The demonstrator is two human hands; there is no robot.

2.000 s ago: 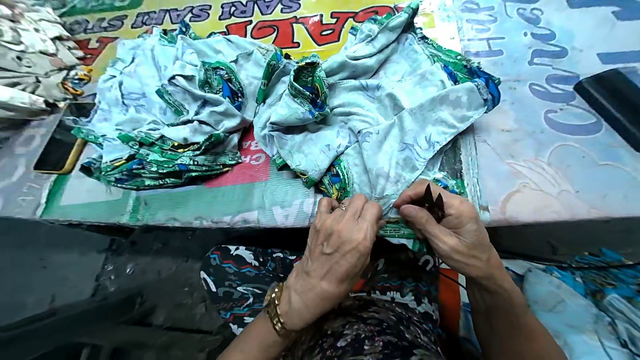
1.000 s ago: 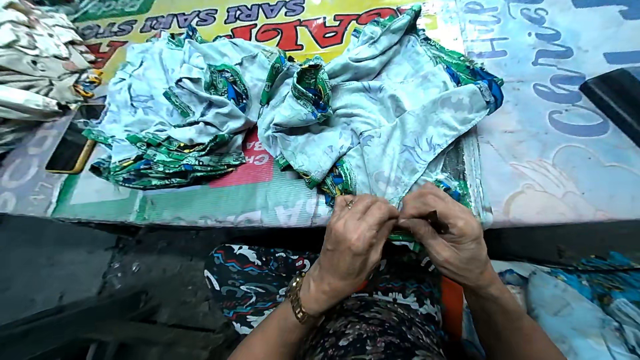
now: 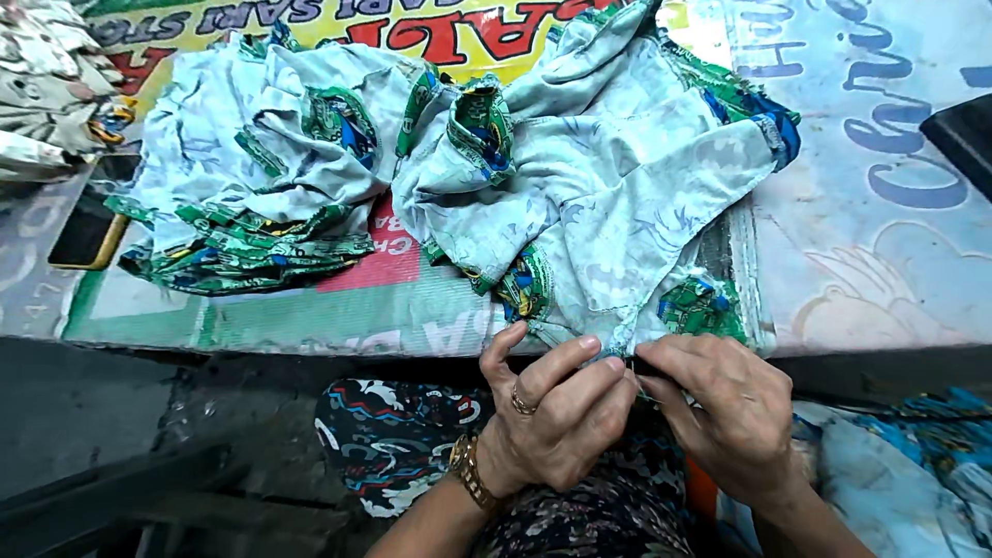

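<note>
A light blue garment with green patterned trim (image 3: pixel 620 209) lies inside out across the table, its near corner at the table edge. My left hand (image 3: pixel 566 403), with a ring and a gold watch, pinches that corner between thumb and fingers. Close beside it my right hand (image 3: pixel 721 403) pinches the same seam end, where thin threads show between the hands. Whether a tool is inside the right hand cannot be seen. Left of this garment lies a bunched heap of the same cloth (image 3: pixel 256 155).
A phone in a yellowish case (image 3: pixel 91 221) lies at the left, beside a pile of pale cloth (image 3: pixel 46 85). A black object (image 3: pixel 965 143) sits at the right edge. Printed sheets cover the table (image 3: pixel 876 310). More blue and white cloth (image 3: pixel 891 473) lies below at the right.
Two seconds ago dark, pointed snips showed in my right hand; they are no longer visible. My right hand has turned and closed in on the seam beside my left hand.
</note>
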